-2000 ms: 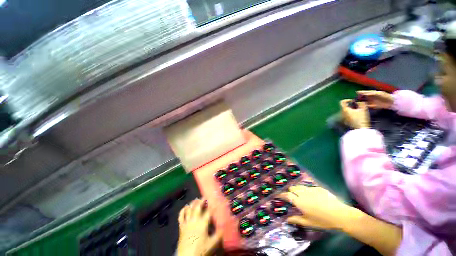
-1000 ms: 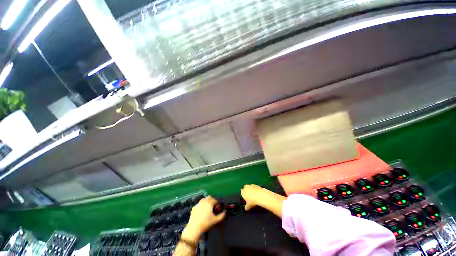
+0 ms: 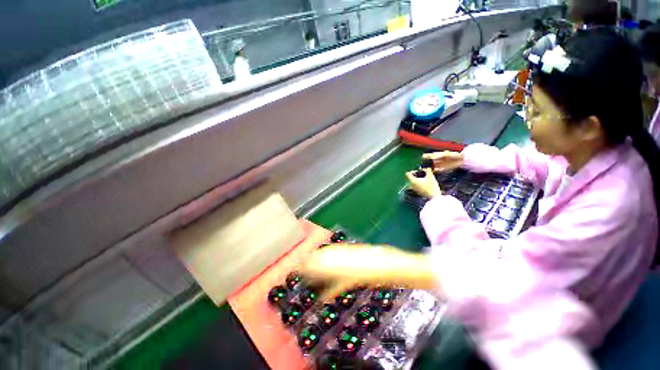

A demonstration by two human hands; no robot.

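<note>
Small round black watch units with green and red lights sit in rows in a clear blister tray. Pockets at the tray's near right side look shiny, without lit watches. The tray lies on a salmon sheet. My right hand reaches in from the right over the tray's far part and covers some watches. It is blurred, and its fingertips and anything in them cannot be made out. My left hand is out of the picture.
A cream board leans against the grey panel behind the salmon sheet. A black mat lies at lower left. On the right, a person in a pink smock holds small dark parts over another tray. A blue-rimmed round object stands beyond.
The view has swung right. My right hand has moved from the black mat to over the lit watches. My left hand, earlier at small units on the mat, has left the picture.
</note>
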